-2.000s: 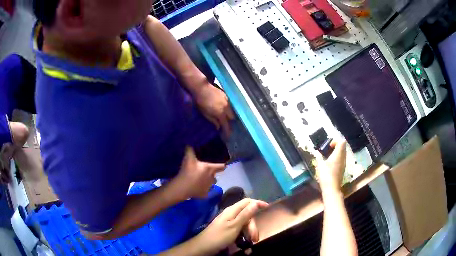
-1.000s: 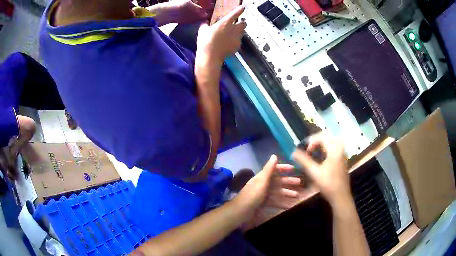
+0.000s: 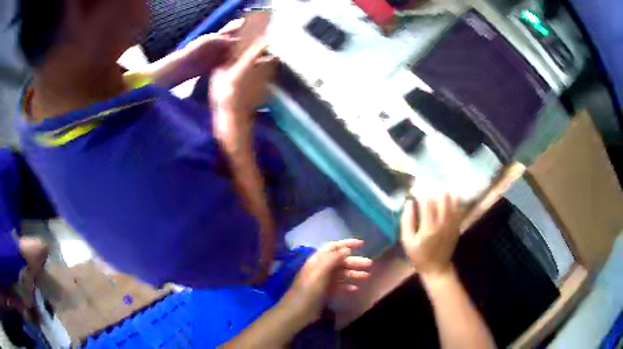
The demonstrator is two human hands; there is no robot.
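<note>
The frame is blurred. A pair of small black parts (image 3: 407, 134) lies on the white bench plate (image 3: 365, 88). A longer row of black parts (image 3: 447, 119) lies beside the dark purple mat (image 3: 481, 78). My right hand (image 3: 432, 228) is at the near edge of the bench, below the pair, fingers apart, with no part visible in it. My left hand (image 3: 335, 269) is open and empty, palm turned to the right, left of the carton (image 3: 574, 160). Black packed rows (image 3: 509, 262) fill the carton.
A coworker in a blue shirt (image 3: 147, 191) stands close on the left, hands at the bench's far left corner around a flat brownish thing (image 3: 253, 34). A teal-edged drawer (image 3: 341, 180) juts out under the bench. A blue crate (image 3: 150, 320) and green-lit control box (image 3: 540, 27) also show.
The view has shifted and blurred. My right hand has gone from above the drawer corner to the bench edge and its fingers have opened. My left hand has moved left, away from it.
</note>
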